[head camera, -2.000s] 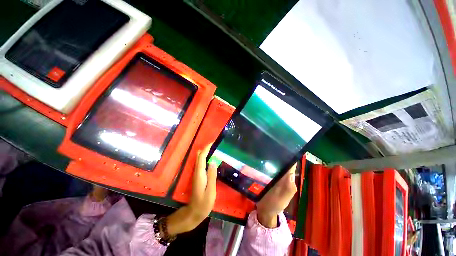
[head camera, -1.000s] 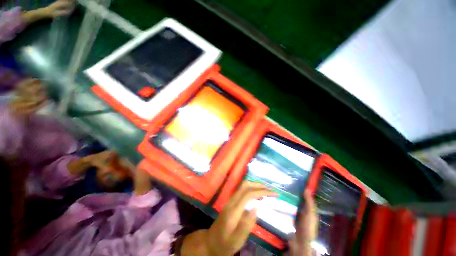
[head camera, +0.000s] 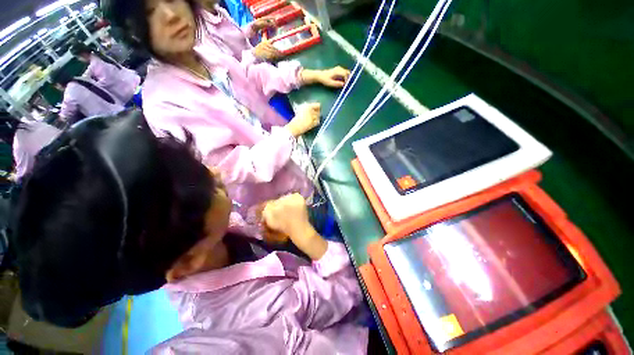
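Neither of my hands is in view. A tablet (head camera: 500, 267) with a dark red screen, bright glare streaks and a small orange button lies in a red foam tray (head camera: 400, 301) at the lower right. Above it, a tablet (head camera: 452, 147) with a dark screen and a small orange button lies in a white foam tray (head camera: 434, 200). The white tray rests on red foam. A dark corner of another thing shows at the bottom right edge, mostly cut off.
A person in a dark head covering (head camera: 104, 215) and pink smock sits close at left. Another person in pink (head camera: 215, 125) rests hands at the green bench (head camera: 354, 215). White cords (head camera: 379, 100) hang over the bench. Red trays (head camera: 295, 40) lie farther along.
The view has swung left along the line. My hands and the tablet they were on have left the picture. The neighbouring people and hanging cords now show; the near tablet's screen looks dark red instead of orange.
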